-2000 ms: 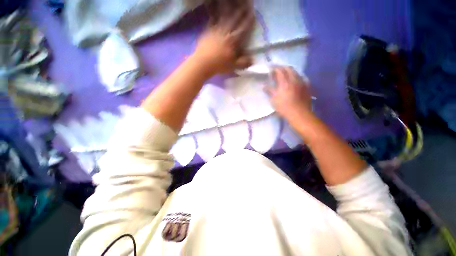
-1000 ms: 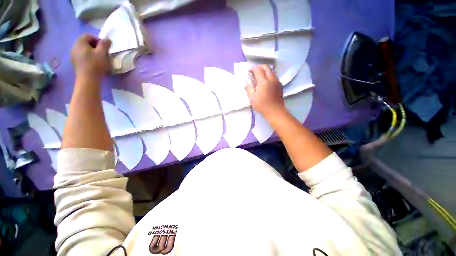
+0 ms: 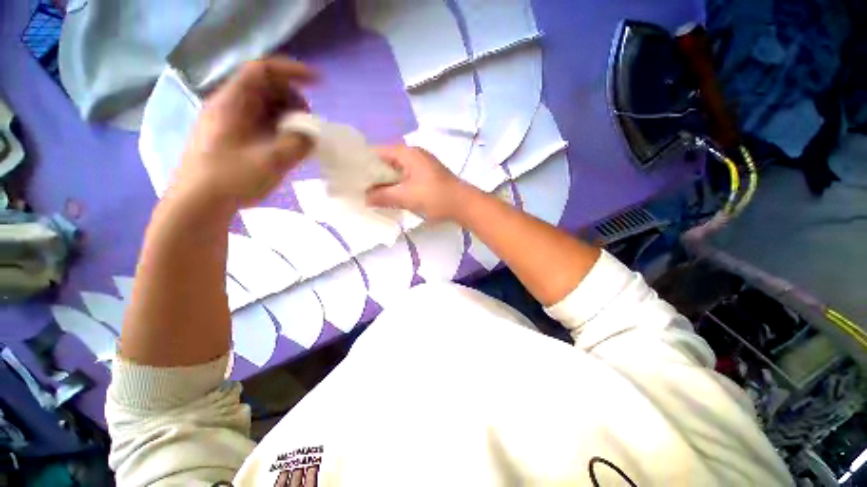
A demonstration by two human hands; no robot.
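Several white leaf-shaped panels with a raised seam overlap in a curved row along the near edge of the purple table and up its right part. My left hand and my right hand hold a small cream panel or small stack between them, above the row; blur hides how many layers. A further white panel or stack lies left of my left hand, partly hidden by it.
A steam iron rests at the right, with a yellow-marked hose running down. Grey-white cloth lies at the upper left, other cloth at the left edge. Dark blue cloth is at the far right.
My left hand has moved from the stack at the left towards my right hand, and both now hold a cream piece. The view has shifted, so the iron appears higher and further left.
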